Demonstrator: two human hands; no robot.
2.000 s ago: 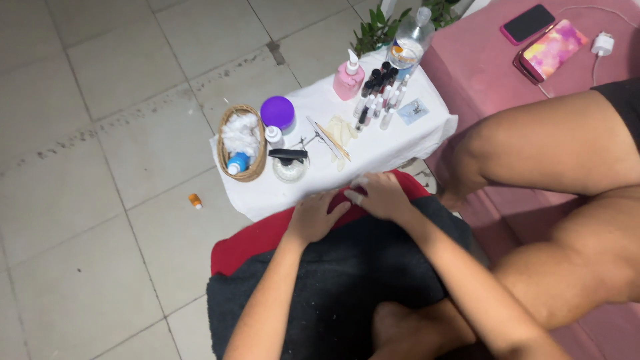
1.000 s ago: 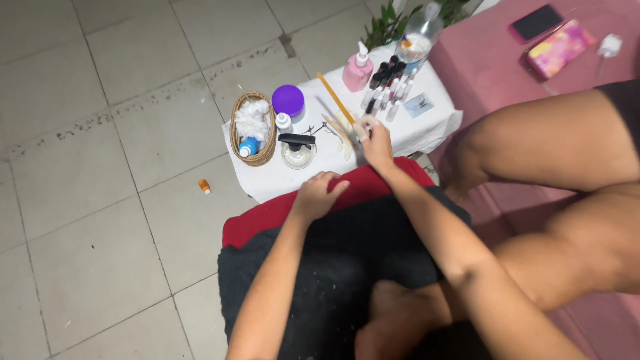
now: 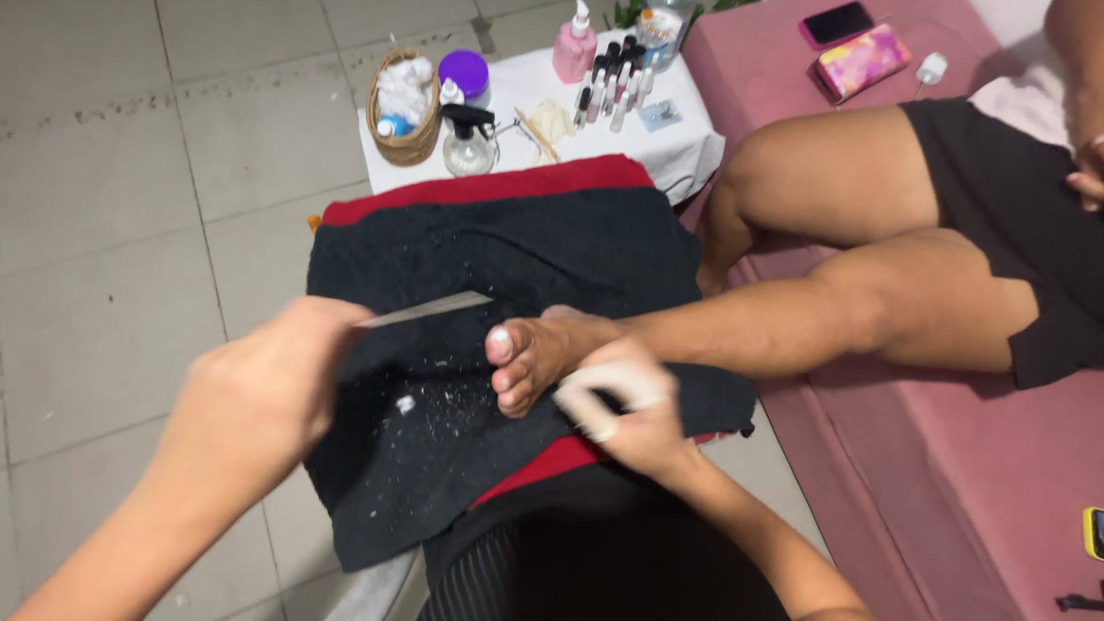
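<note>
My left hand (image 3: 272, 379) is closed on one end of a thin, pale, blurred strip, perhaps a nail file (image 3: 431, 308), whose free end points toward another person's bare foot (image 3: 535, 354). My right hand (image 3: 625, 401), also blurred, is beside the sole and side of that foot, thumb and fingers curled with a gap between them; whether something small is in them I cannot tell. The foot rests over a black towel (image 3: 517, 250) with a red edge, laid across my lap. White flakes and a small white tuft (image 3: 404, 404) lie on the towel.
Beyond the towel, a table with white cloth (image 3: 690, 155) bears a wicker basket of cotton (image 3: 405, 103), a spray bottle (image 3: 470, 142), a purple-lidded jar (image 3: 466, 73), a pink pump bottle (image 3: 575, 47) and several polish bottles (image 3: 617, 82). A pink couch (image 3: 742, 60) holds the seated person and a phone (image 3: 837, 24).
Both hands were near the red towel edge and the table; they are now on either side of the foot. The left hand now holds the pale strip. The view has shifted.
</note>
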